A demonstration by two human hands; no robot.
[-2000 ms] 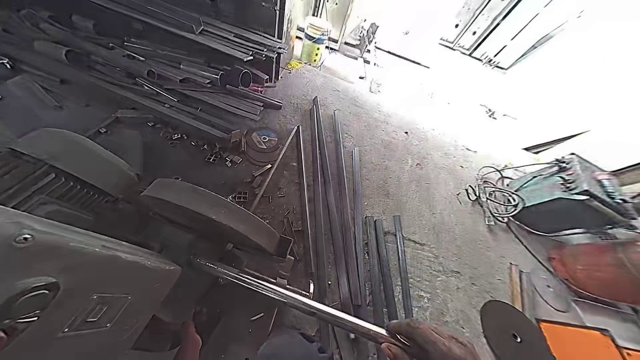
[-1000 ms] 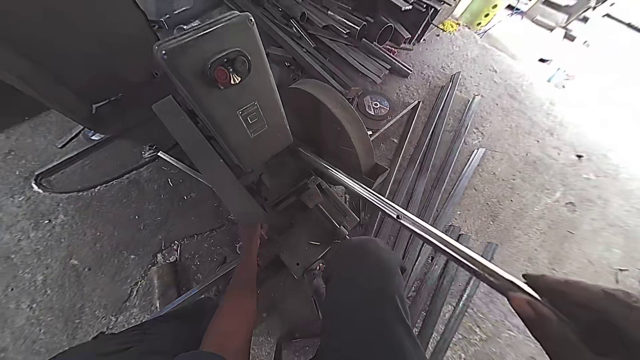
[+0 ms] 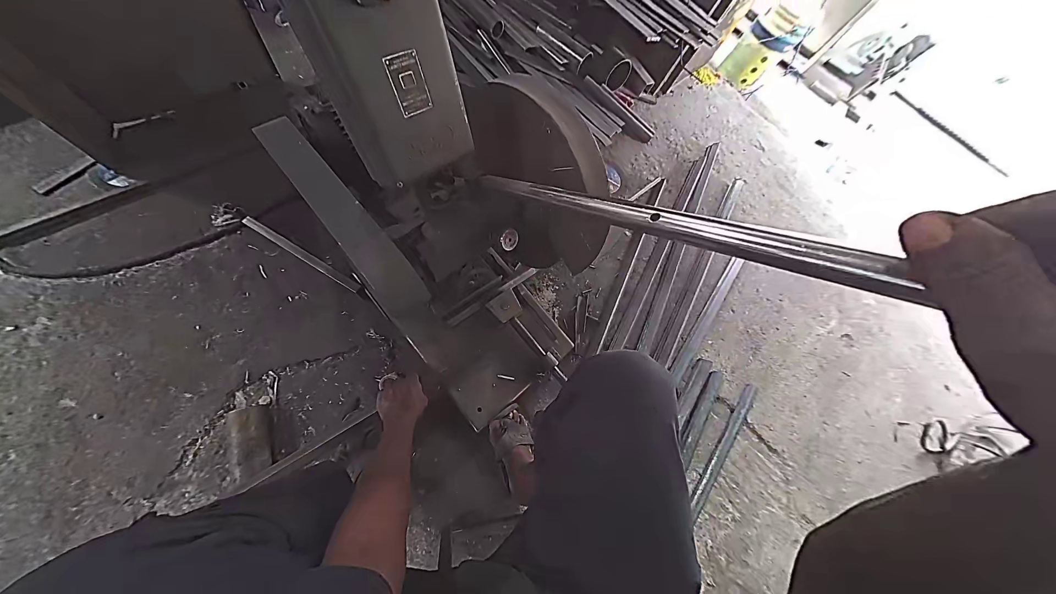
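Observation:
My right hand [image 3: 965,256], at the right edge, grips the end of a shiny steel bar [image 3: 742,239]. The bar slants up and left, and its far end reaches the metal casing of a cut-off machine [image 3: 396,107], beside a large round wheel guard [image 3: 536,148]. My left hand [image 3: 402,398] is low at the machine's left side, by the edge of its base plate [image 3: 487,384]; its fingers are curled, and whether they hold something cannot be told. A small vise with a screw [image 3: 503,309] sits below the guard.
Long steel profiles [image 3: 660,289] lie on the floor beside my knee. Metal tubes and offcuts [image 3: 569,74] are piled behind the guard. A short metal cylinder [image 3: 250,437] stands on the left floor, and thin cables [image 3: 973,441] lie at the right. My sandaled foot [image 3: 513,437] is beside the base plate.
The view has swung left and down onto the machine since two seconds ago. My right hand keeps hold of the bar and appears higher in view than a second ago.

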